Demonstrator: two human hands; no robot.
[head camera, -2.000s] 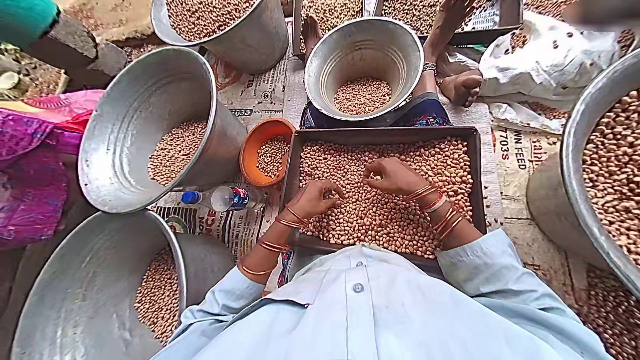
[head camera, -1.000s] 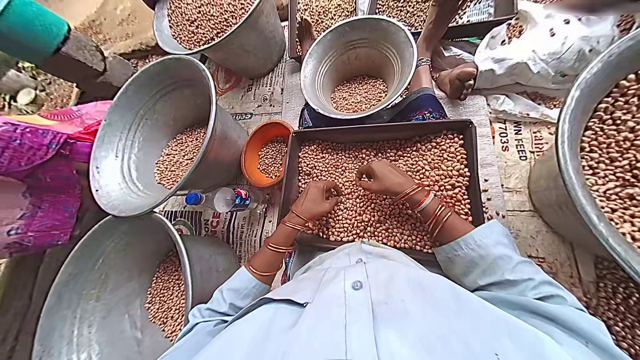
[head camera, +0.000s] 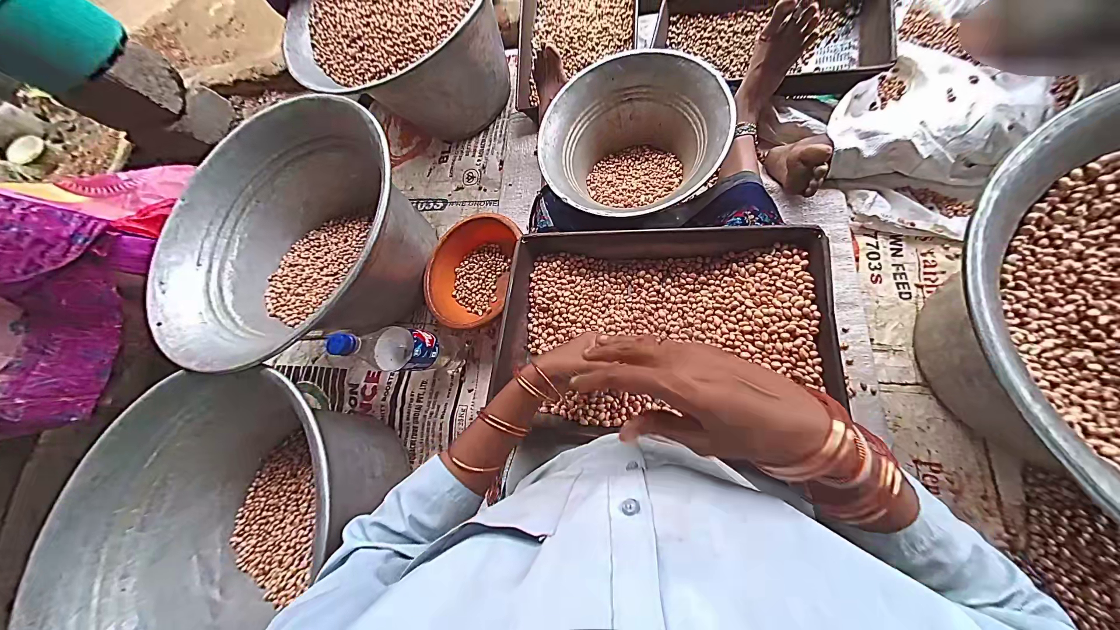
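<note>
A dark rectangular tray (head camera: 833, 332) full of brown nuts or seeds (head camera: 682, 297) lies in front of my body. Over its near left part is my left hand (head camera: 564, 363), largely covered at the fingers by the other hand. My right hand (head camera: 700, 398), blurred by motion, reaches across the near edge of the tray, its fingers extended and overlapping the left hand. I see nothing held in the right hand; what the left fingers hold is hidden. Beyond the tray stands a metal bucket (head camera: 569, 131) with a layer of the same nuts or seeds.
Tilted metal buckets (head camera: 262, 175) (head camera: 157, 490) lie at left, beside an orange bowl (head camera: 442, 289) and a plastic bottle (head camera: 394, 348). Another full bucket (head camera: 980, 289) stands at right. Bare feet (head camera: 798, 164) flank the far bucket. More trays (head camera: 779, 83) and a white sack (head camera: 927, 131) lie beyond.
My right hand has come from over the middle of the tray toward my body and across my left hand. Earlier the two hands were apart, with fingertips near the nuts or seeds.
</note>
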